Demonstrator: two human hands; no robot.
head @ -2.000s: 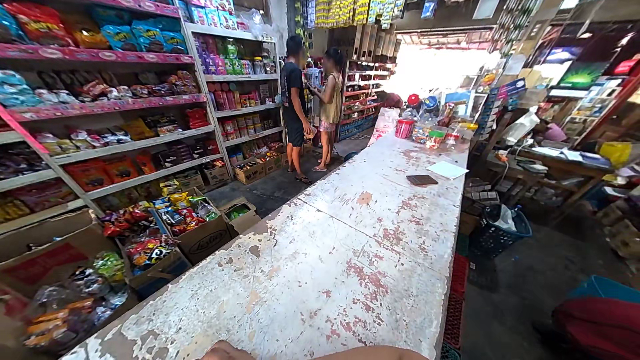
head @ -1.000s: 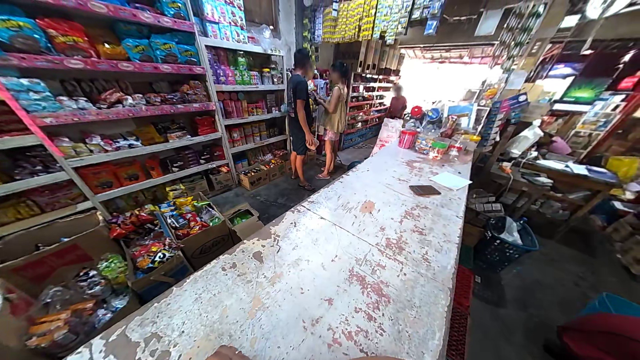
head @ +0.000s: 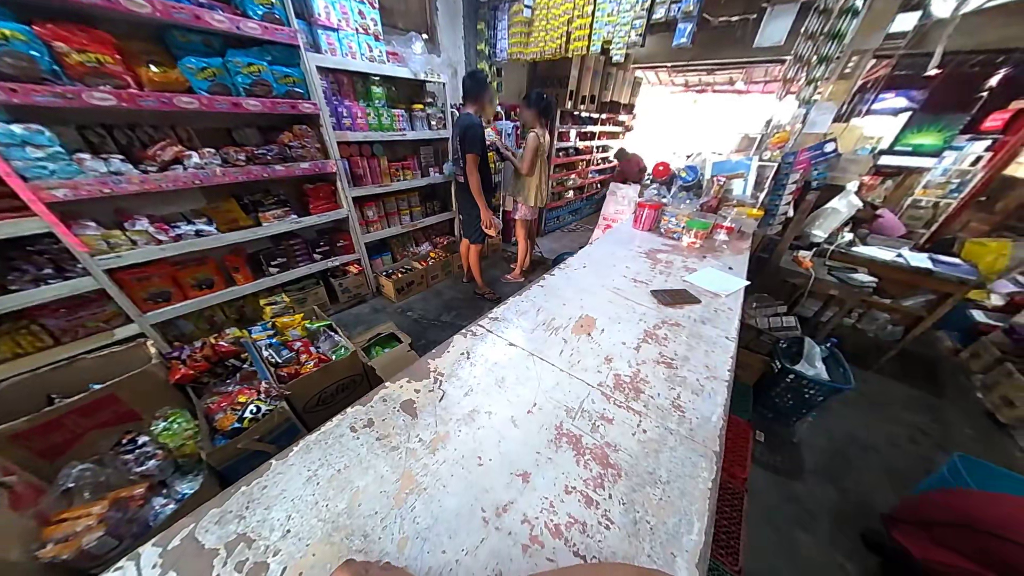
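Slivers of bare skin show at the bottom edge of the head view, over the near end of a long counter with peeling white paint (head: 512, 416). One sliver looks like part of a hand (head: 372, 568), the wider one like a forearm (head: 600, 571). Which side each belongs to, and what the fingers hold, cannot be seen. Farther along the counter lie a flat dark rectangular object (head: 675, 297) and a white sheet of paper (head: 717, 281). Behind them stand a red-lidded jar (head: 647, 215), a green-lidded jar (head: 697, 232) and several other containers.
Shelves of packaged snacks (head: 216, 232) and open cardboard boxes of packets (head: 324, 384) line the left. Two people (head: 472, 176) (head: 530, 176) stand in the aisle; another person (head: 630, 166) is beyond the counter's far end. At right are a dark plastic basket (head: 804, 384) and a cluttered wooden table (head: 904, 272).
The skin at the bottom edge shows less than two seconds ago. The person beyond the counter's far end has become more visible since then.
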